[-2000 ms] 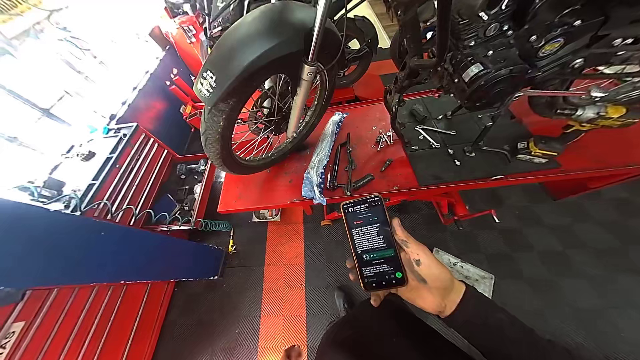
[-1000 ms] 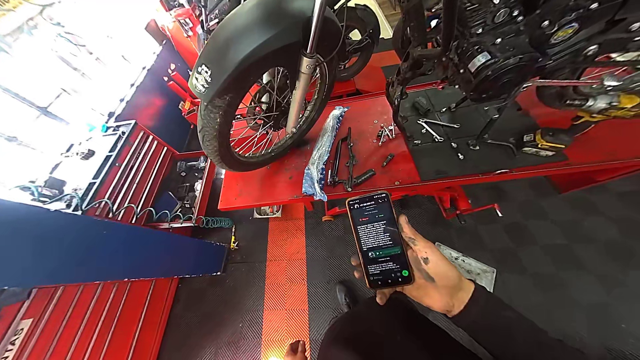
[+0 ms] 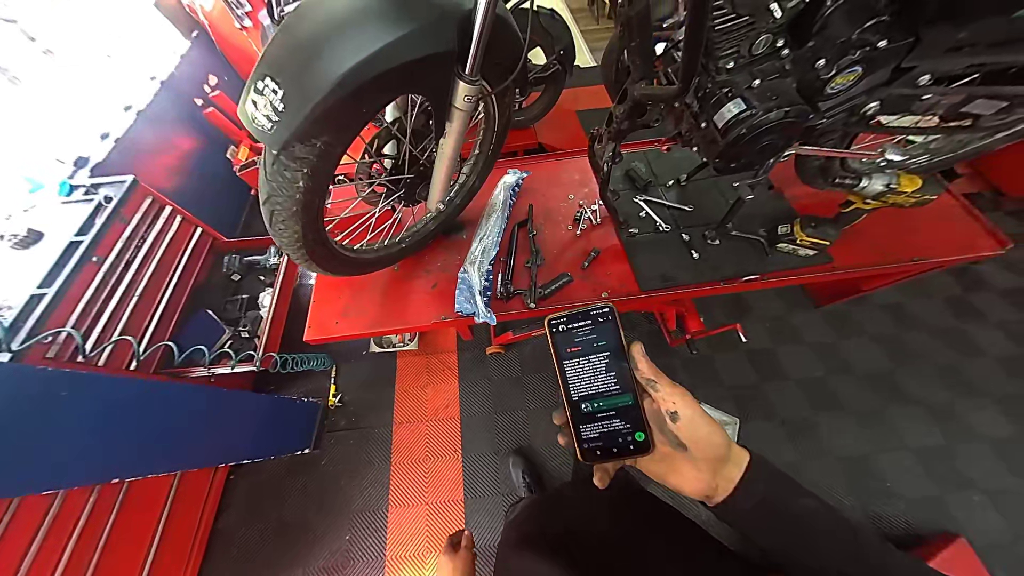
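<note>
My right hand (image 3: 680, 428), smudged with dark grease, holds a smartphone (image 3: 600, 384) from behind and below; its lit screen bears writing. Only the fingertips of my left hand (image 3: 457, 552) show at the bottom edge, well left of the phone, and what they hold, if anything, is hidden. Beyond the phone, a red lift table (image 3: 368, 308) bears a long blue and clear plastic package (image 3: 486, 248), black metal motorcycle parts (image 3: 532, 260), a small pile of bolts (image 3: 586, 214) and a black mat (image 3: 680, 268) with combination wrenches (image 3: 654, 212).
A motorcycle front wheel (image 3: 292, 204) rises over the table's left part, its engine (image 3: 760, 132) at the right. A yellow and black cordless tool (image 3: 800, 236) lies at the mat's edge. Left are a red tool cabinet (image 3: 120, 280), a coiled air hose (image 3: 296, 362) and a blue beam (image 3: 160, 424).
My left hand's fingertips, low in the view, have shifted slightly. The phone stays in my right hand.
</note>
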